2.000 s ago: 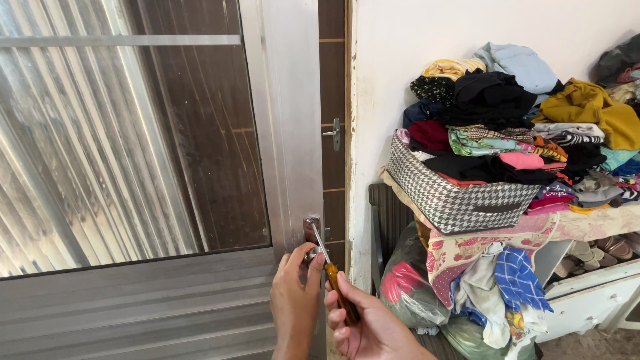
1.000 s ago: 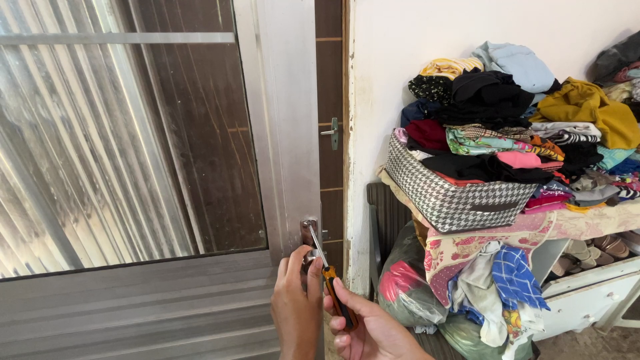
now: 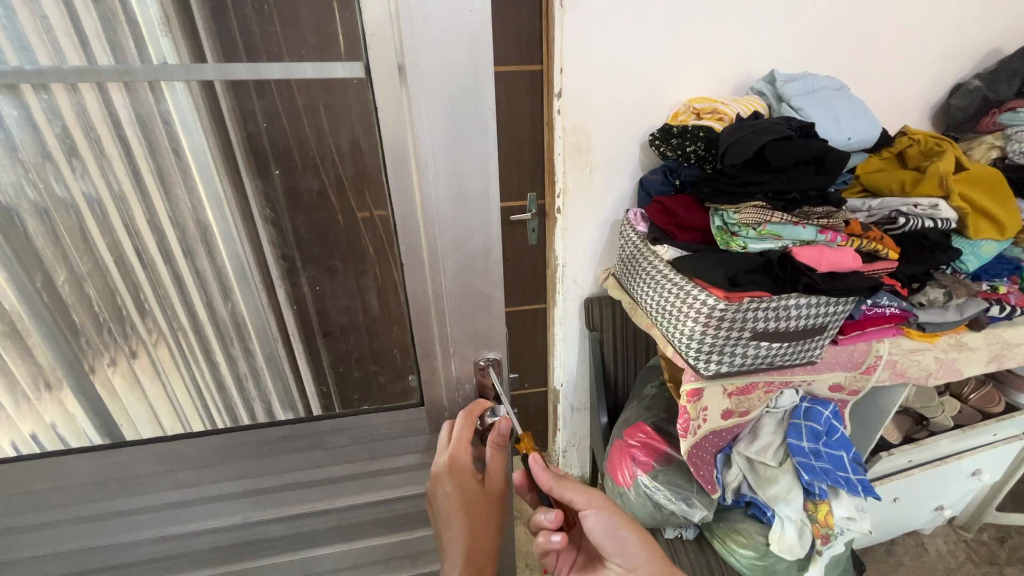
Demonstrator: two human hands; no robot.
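My right hand [image 3: 588, 516] holds a screwdriver [image 3: 524, 448] by its amber and black handle. The shaft slants up and left, its tip at the upper part of the metal lock plate [image 3: 488, 372] on the edge stile of a grey metal door [image 3: 452, 200]. Just below, the thumb and fingers of my left hand [image 3: 472, 480] pinch the round metal knob [image 3: 490, 418] on the same plate. My fingers partly hide the knob and the lower part of the plate.
Behind the door's edge stands a brown door with a lever handle [image 3: 531, 218]. To the right, a houndstooth fabric bin [image 3: 736, 328] full of folded clothes sits on a cloth-covered surface. Stuffed plastic bags [image 3: 656, 464] and a white drawer unit [image 3: 936, 488] with shoes are lower down.
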